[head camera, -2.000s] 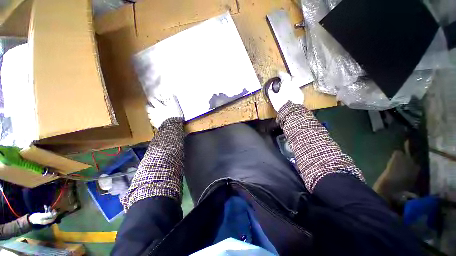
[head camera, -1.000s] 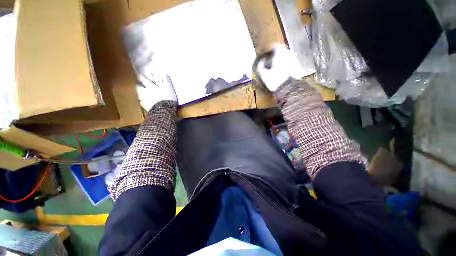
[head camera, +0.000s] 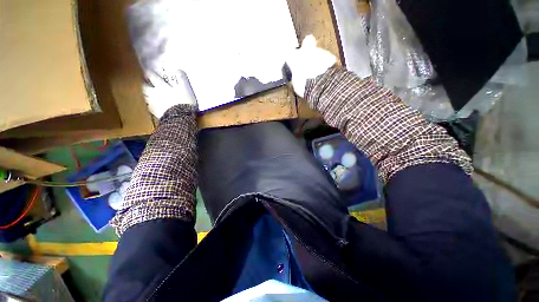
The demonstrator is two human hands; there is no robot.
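Observation:
A bright white metal panel [head camera: 227, 41] lies on the bench, its top cut off by the picture's edge. Grey smudges show at its left and a dark patch near its lower edge. My left hand [head camera: 168, 93], in a white glove, holds the panel's lower left corner, its fingers on the surface. My right hand [head camera: 308, 63], also gloved, is at the panel's lower right edge. It holds a dark curved piece [head camera: 287, 72], mostly hidden by the glove and the glare.
A cardboard carton [head camera: 44, 65] stands at the left. At the right are a grey metal strip [head camera: 353, 41], crinkled clear plastic [head camera: 408, 76] and a black sheet [head camera: 467, 44]. Blue bins with pale round pieces sit below the bench, left [head camera: 94, 209] and right [head camera: 369, 183].
The view has shifted, so the bench sits higher in the picture. My right hand has moved left from beside the panel onto its right edge with the dark piece. My left hand stays at the corner.

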